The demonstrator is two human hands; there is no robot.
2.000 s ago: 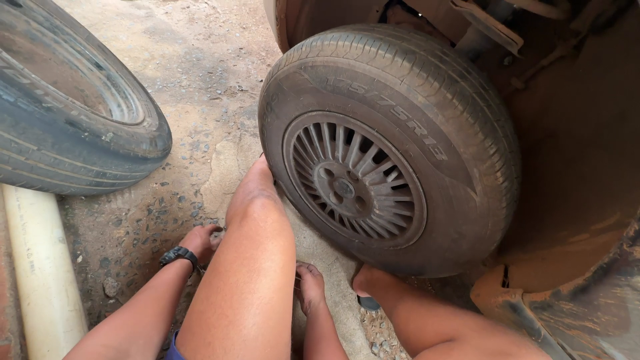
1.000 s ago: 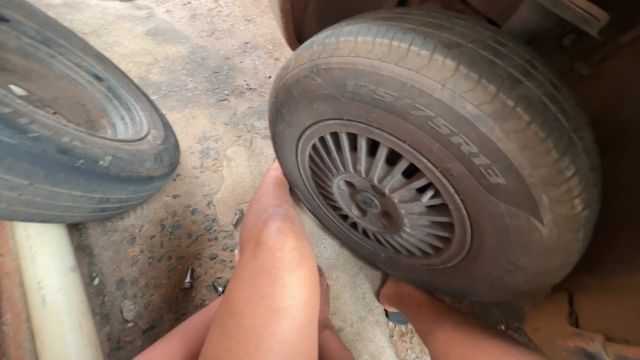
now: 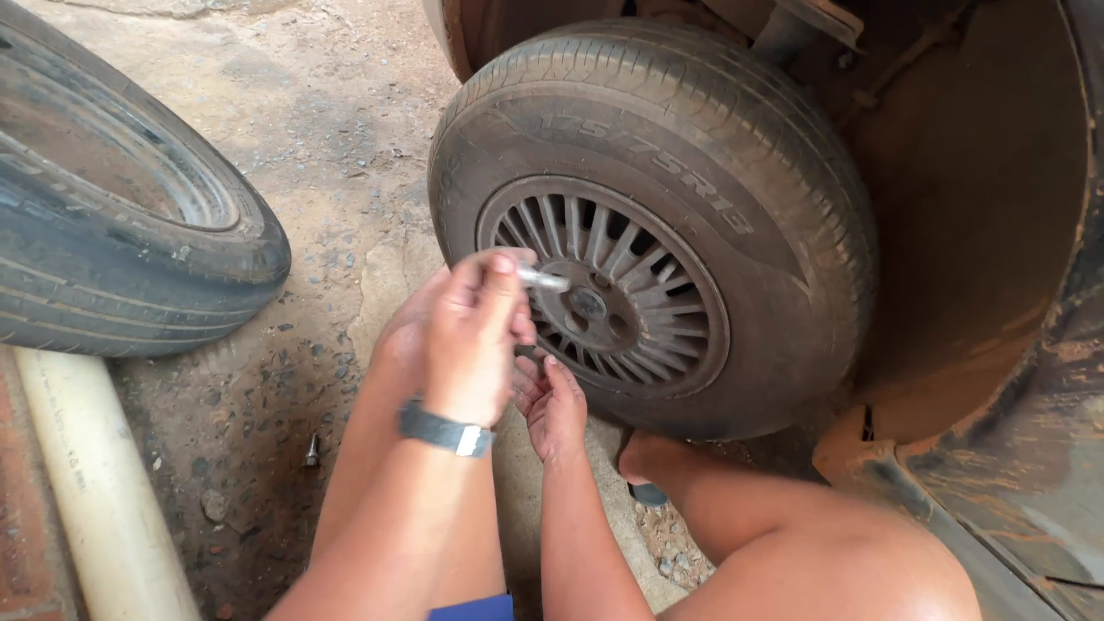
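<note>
My left hand [image 3: 483,332], with a dark watch on its wrist, pinches a wheel bolt [image 3: 543,278] between thumb and fingers. The silvery bolt is blurred and points right, in front of the hub of the spoked wheel rim [image 3: 604,224]. Lower down, my right hand [image 3: 552,405] is held palm up near the rim's lower left edge, fingers loosely curled; whether something lies in it cannot be told. A dusty car tire [image 3: 759,164] surrounds the rim inside the wheel arch. Bolt holes show around the center cap [image 3: 588,302]. Another bolt [image 3: 311,451] stands on the ground at the left.
A second wheel [image 3: 129,285] leans at the left over a pale plastic pipe [image 3: 103,483], beside red brickwork [image 3: 26,517]. My bent legs flank the hands. A rusty wheel arch [image 3: 966,259] and body panel [image 3: 1018,500] are at the right.
Both hands, low by my knee two seconds ago and largely hidden one second ago, have come up in front of the wheel. A bolt is now held in my left hand.
</note>
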